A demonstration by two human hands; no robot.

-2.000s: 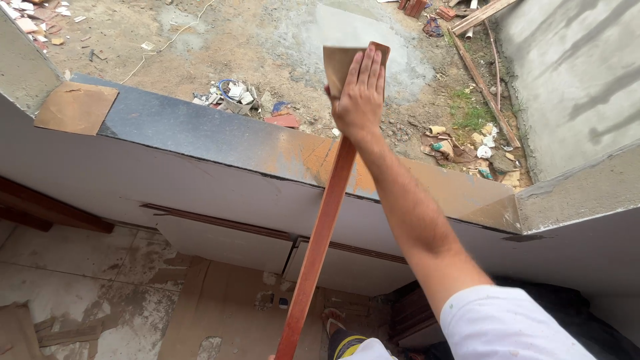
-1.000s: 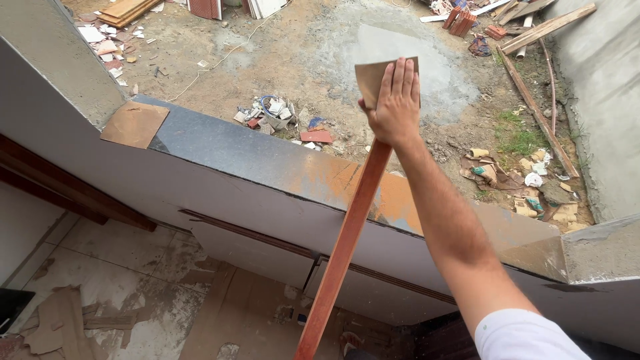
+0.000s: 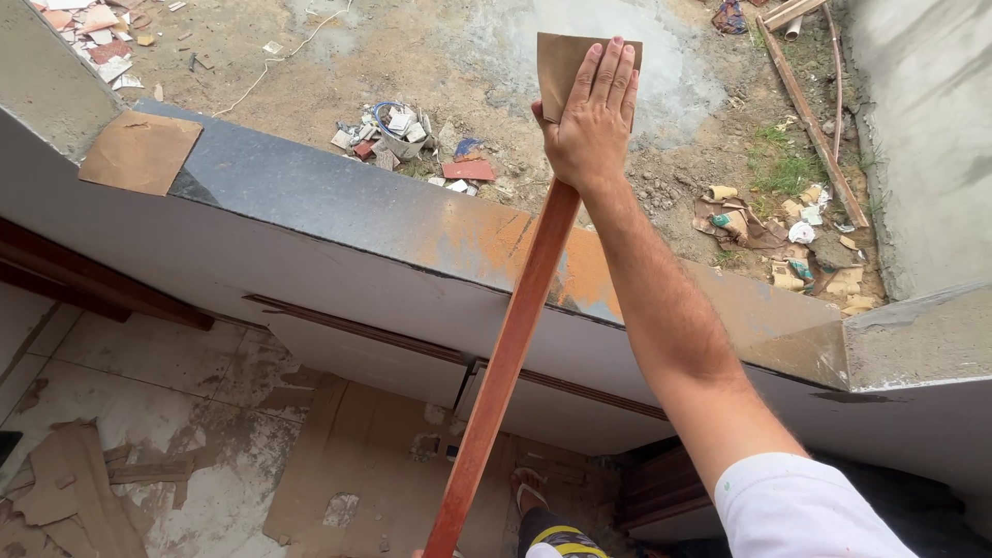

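My right hand (image 3: 595,128) lies flat over a brown sheet of sandpaper (image 3: 556,74), its thumb at the sheet's left edge, near the far end of a long reddish wooden strip (image 3: 508,349). The strip slants across a dark stone window sill (image 3: 310,182) that has orange dust on it. At the bottom edge only a bit of my left hand (image 3: 418,553) shows, at the strip's near end; its grip is mostly out of view. Another brown sheet (image 3: 141,152) rests on the sill's left end.
Outside lie a bucket of rubble (image 3: 403,128), broken tiles, a wooden plank (image 3: 810,120) and crumpled packaging. Rough window jambs (image 3: 918,341) stand at both ends of the sill. Cardboard (image 3: 349,457) covers part of the floor below, near a sandalled foot (image 3: 528,488).
My right hand stays on the sandpaper at the strip's far end throughout. The view has shifted between frames; no other plain change shows.
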